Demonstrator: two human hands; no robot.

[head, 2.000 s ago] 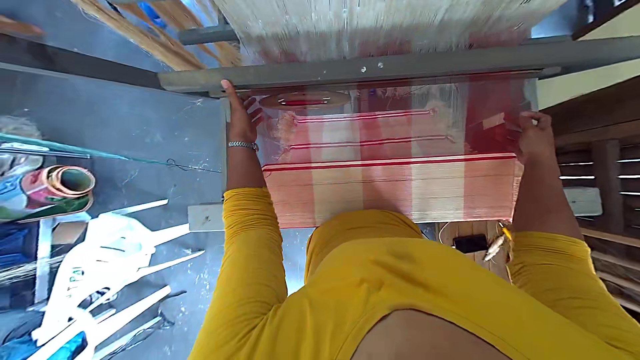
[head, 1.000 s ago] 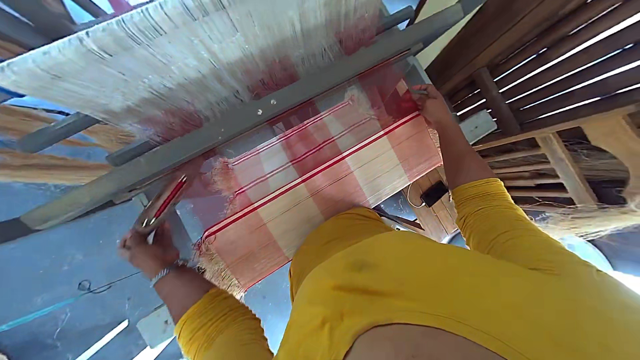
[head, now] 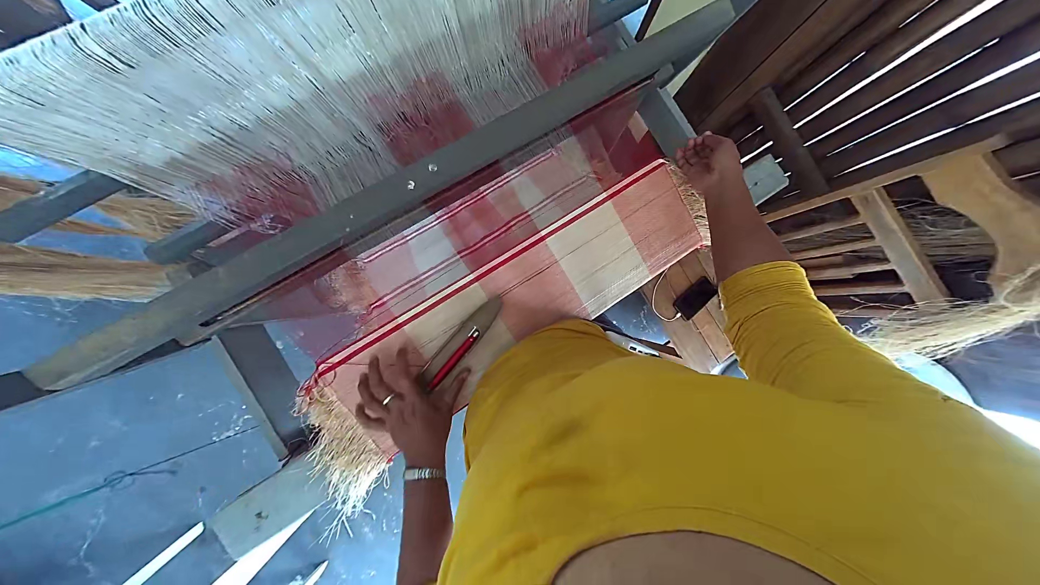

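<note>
A red, pink and cream woven cloth [head: 601, 244] is stretched on a loom, with pale fringe along both side edges. My left hand [head: 414, 406] rests on the cloth near its left edge, fingers spread, with a weaving shuttle [head: 487, 313] lying against its thumb side. The shuttle holds a red bobbin [head: 453, 361]; whether the fingers grip it cannot be told. My right hand [head: 708, 162], fingers curled, is at the cloth's right edge beside the grey loom frame. Whether it holds anything is unclear.
A grey wooden beam [head: 374, 199] crosses above the cloth, with pale warp threads [head: 268, 89] beyond it. A black phone-like device with a cable [head: 695, 298] lies on wooden slats at right. Bundled fibre [head: 959, 329] hangs by a wooden rail.
My left hand has come from beyond the cloth's left edge, where it held the shuttle, onto the cloth. My right hand stays near the right edge. The view has tilted.
</note>
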